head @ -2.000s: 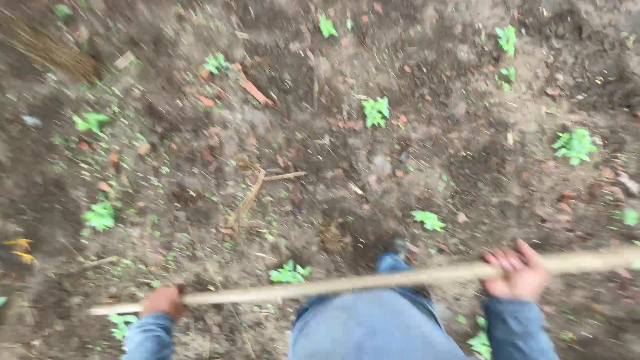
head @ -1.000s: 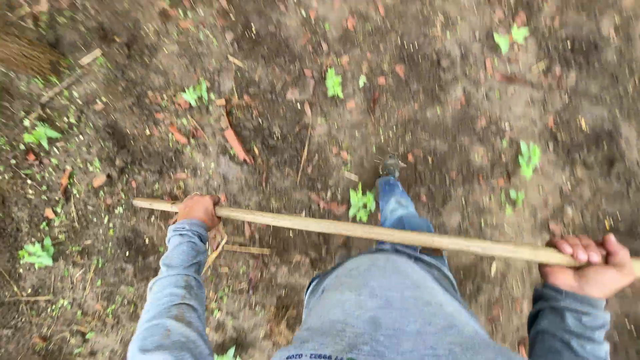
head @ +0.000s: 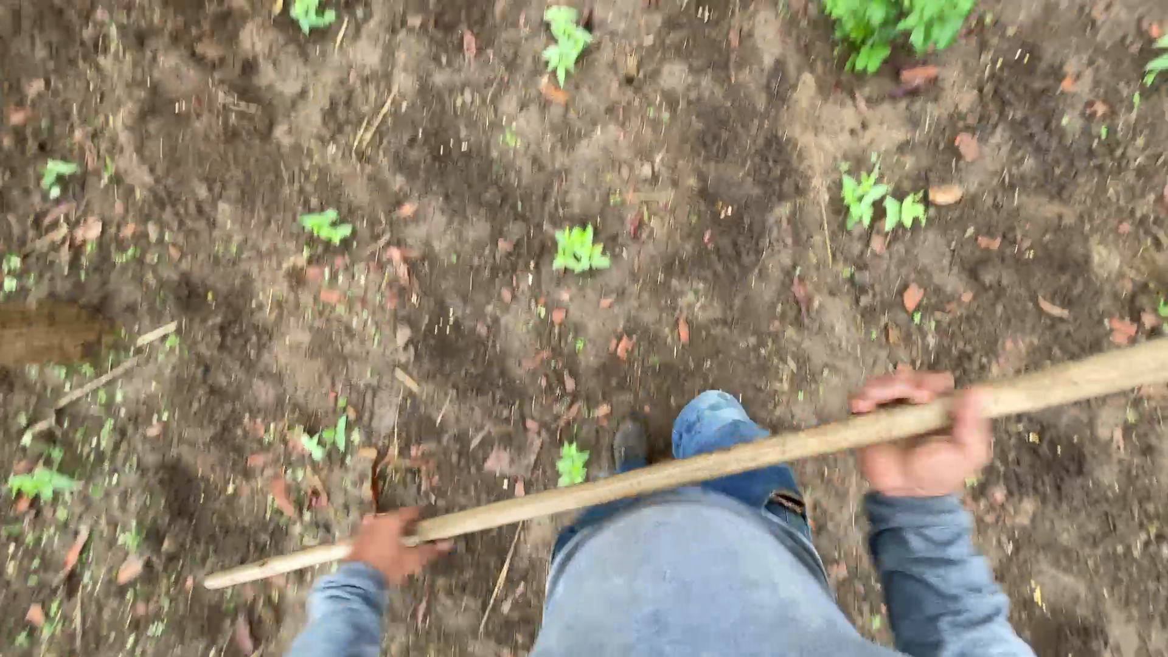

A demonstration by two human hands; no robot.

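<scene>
A long, pale wooden pole (head: 657, 473) crosses in front of my body, its left end lower and its right side running out of view. My left hand (head: 394, 547) is wrapped around it near the tapered left end. Around the thicker right part, my right hand (head: 923, 433) is closed with the palm turned up. Whatever the pole's far right end carries lies outside the view. Both hands are slightly blurred.
Small green seedlings (head: 579, 249) stand scattered over brown soil (head: 511, 164) with reddish leaf bits. A bushier plant (head: 867, 27) grows at the top right. A tree trunk or stump (head: 50, 333) is at the left edge. My boot (head: 630, 443) is on the soil.
The pole's right side has risen from its lower slant one second ago, with my right hand higher. My left hand has dropped lower. The view has moved over the ground.
</scene>
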